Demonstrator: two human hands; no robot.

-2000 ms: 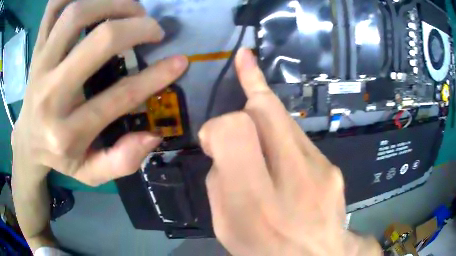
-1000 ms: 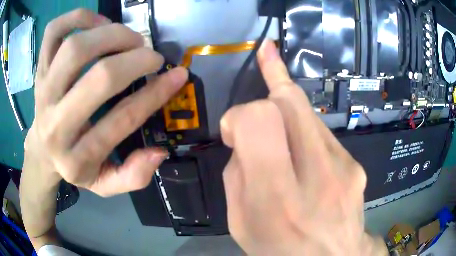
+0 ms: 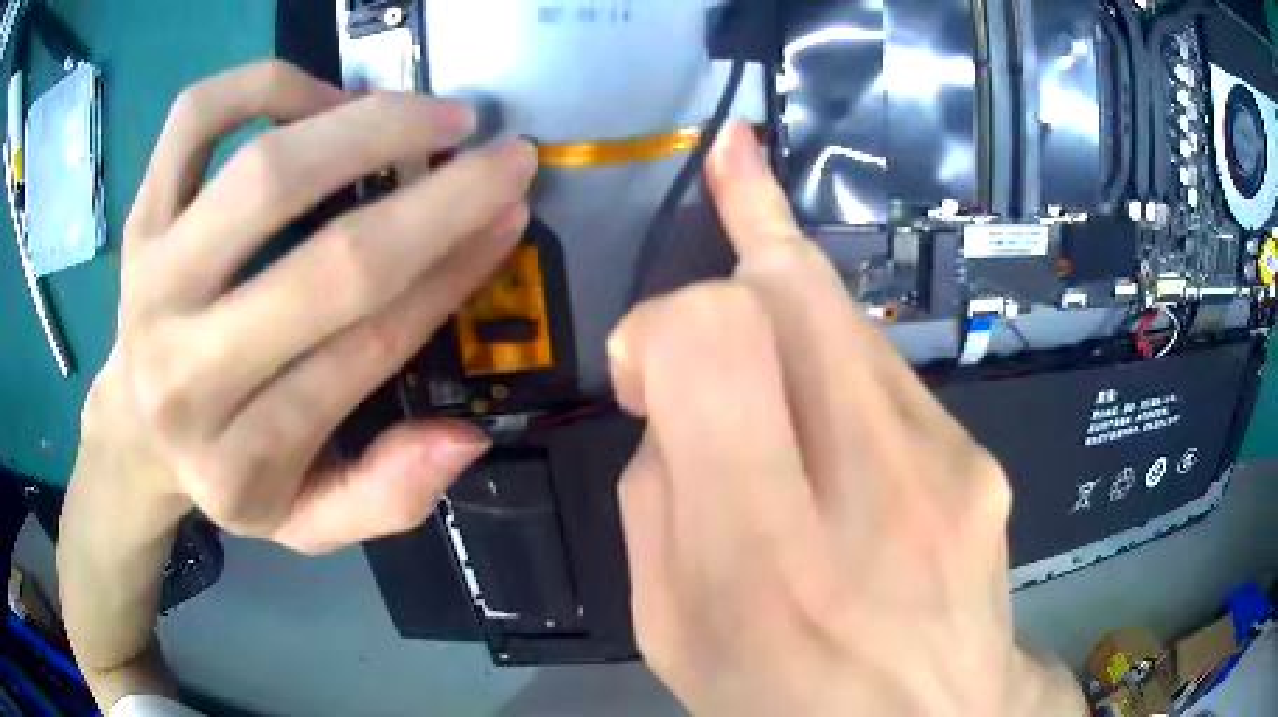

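The orange flat flex cable runs across the grey area of the opened laptop. My left hand has its fingers apart, with fingertips on the left end of the strip. My right hand has its index fingertip on the strip's right end; its other fingers are curled and partly hidden. The black cable crosses the strip beside that fingertip and runs down behind my right hand. The orange-patterned flex board lies below my left fingertips, partly covered by them.
The black battery pack fills the near right. Glossy black film and the mainboard parts lie right of the strip. The right cooling fan is at the far right. A clear flat item lies on the green mat.
The view shifted. Compared with one second ago, my left fingertips are higher and cover the strip's left bend. My right index finger stays at the right end.
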